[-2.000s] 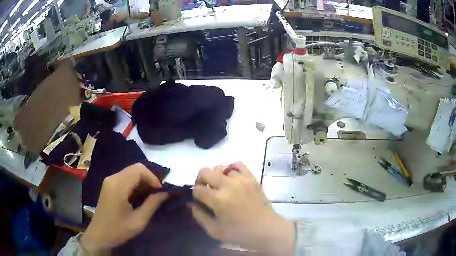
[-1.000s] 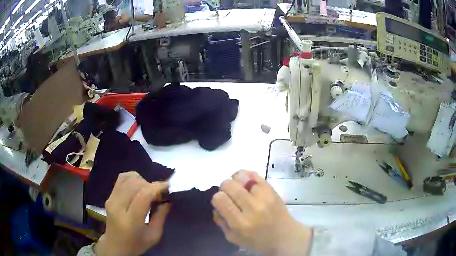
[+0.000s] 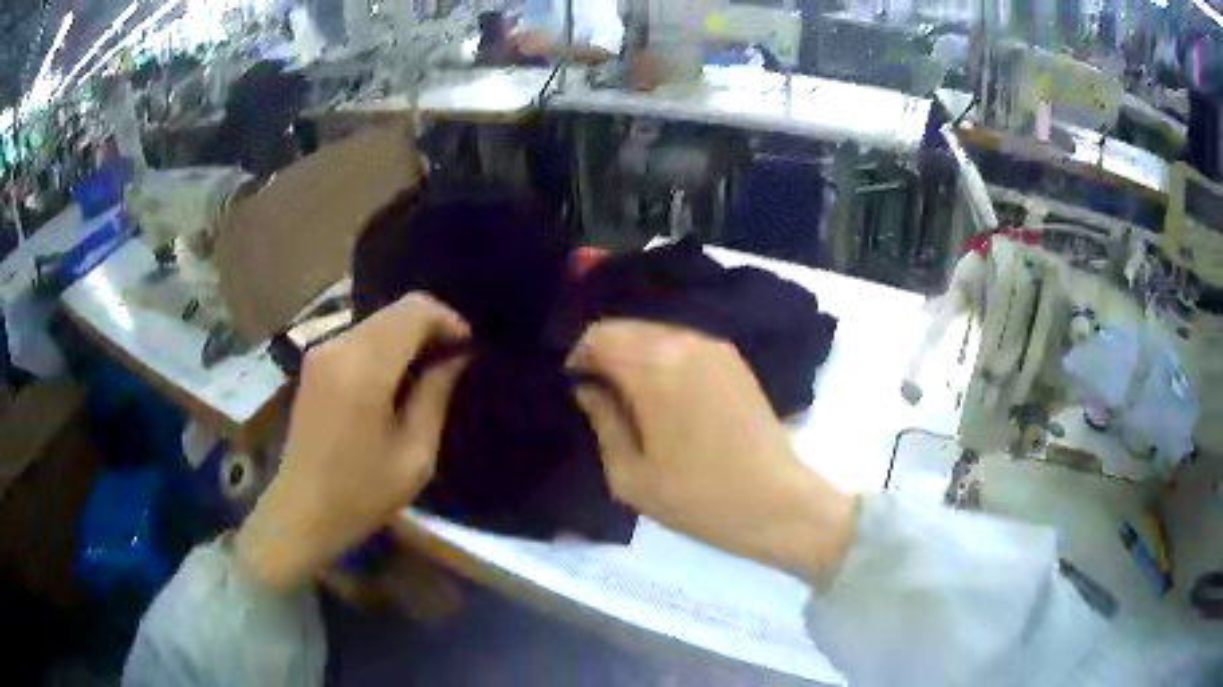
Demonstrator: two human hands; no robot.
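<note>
A dark garment panel (image 3: pixel 510 443) hangs between my two hands over the table's front left. My left hand (image 3: pixel 362 416) pinches its left side between thumb and fingers. My right hand (image 3: pixel 697 430) pinches its right side. Part of the dark cloth rises above my hands, in front of the basket. The pinched edges are blurred and partly hidden by my fingers. A pile of dark pieces (image 3: pixel 751 315) lies behind my right hand.
The sewing machine head (image 3: pixel 1006 336) stands at the right, with snips (image 3: pixel 1086 587) and a yellow pen (image 3: pixel 1155 537) on its bed. A brown board (image 3: pixel 315 228) stands at the left. A person's arm (image 3: pixel 537 47) shows at the back.
The view has turned left. Both hands and the panel have come up and away from the table's front edge, now covering most of the red basket.
</note>
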